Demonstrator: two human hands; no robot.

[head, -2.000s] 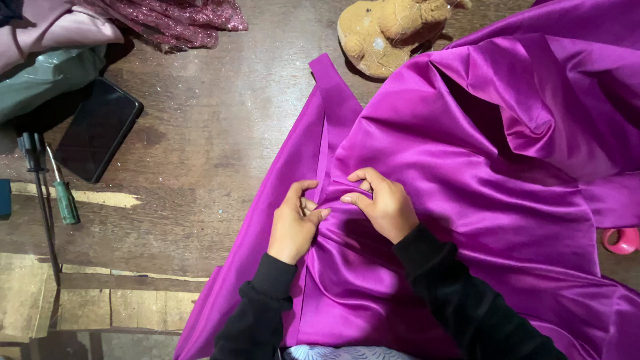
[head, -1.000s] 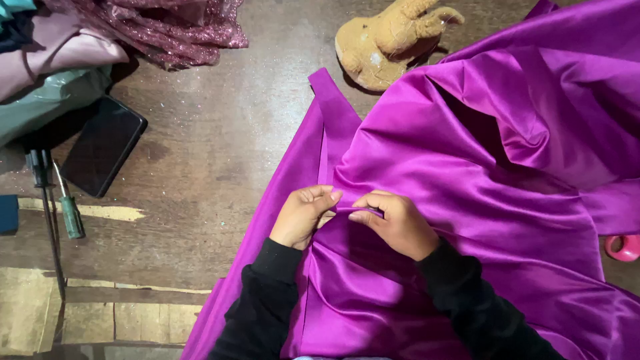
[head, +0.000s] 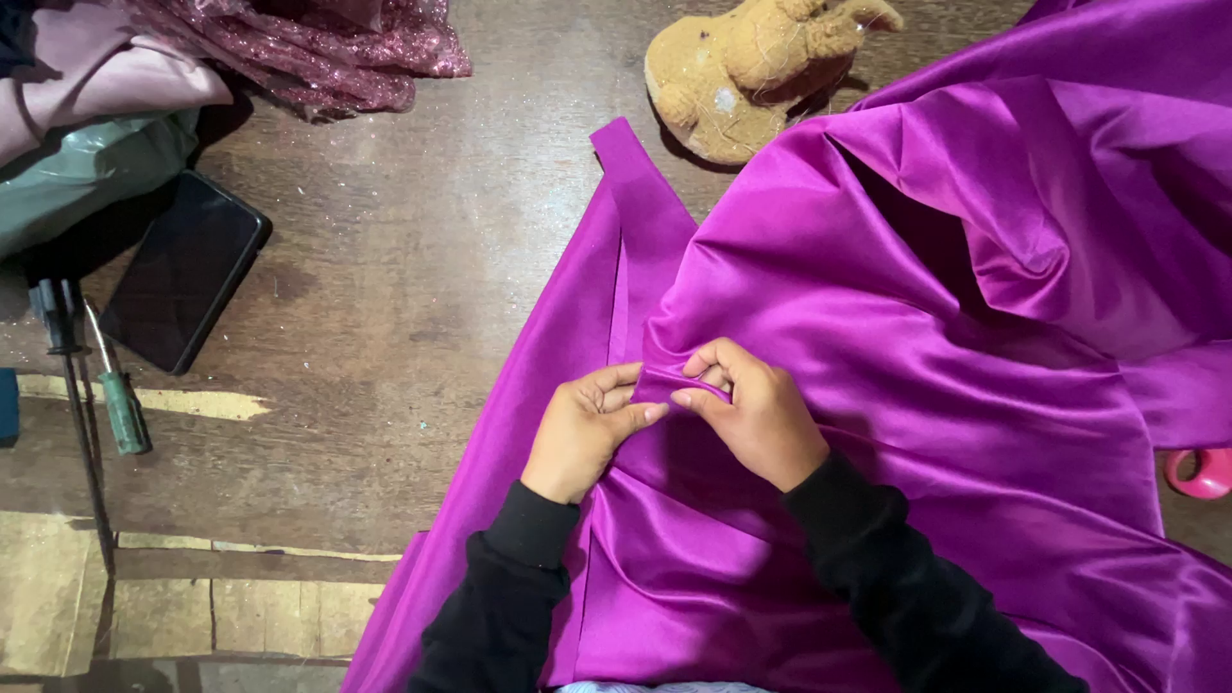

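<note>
Glossy magenta satin fabric (head: 943, 404) spreads in folds over the right half of the wooden table, with a seamed strip running up to a squared end at the top. My left hand (head: 589, 428) pinches a folded edge of it between thumb and fingers. Just to the right, my right hand (head: 756, 409) grips the same fold, thumb and forefinger together on the cloth. The two thumb tips are close to each other. Part of the fold is hidden behind the fingers.
A tan plush toy (head: 731, 87) with loose threads lies above the fabric. At left are a black smartphone (head: 188, 274), a green-handled screwdriver (head: 123, 414), a cable with a plug (head: 82, 433), a grey-green plastic bag (head: 96, 173) and pink sequined cloth (head: 337, 58). A pink ring-shaped handle (head: 1201, 474) shows at right.
Both hands stay on the fabric edge. My fingers have shifted their pinch, and the fold between them now stands up more broadly than one second ago.
</note>
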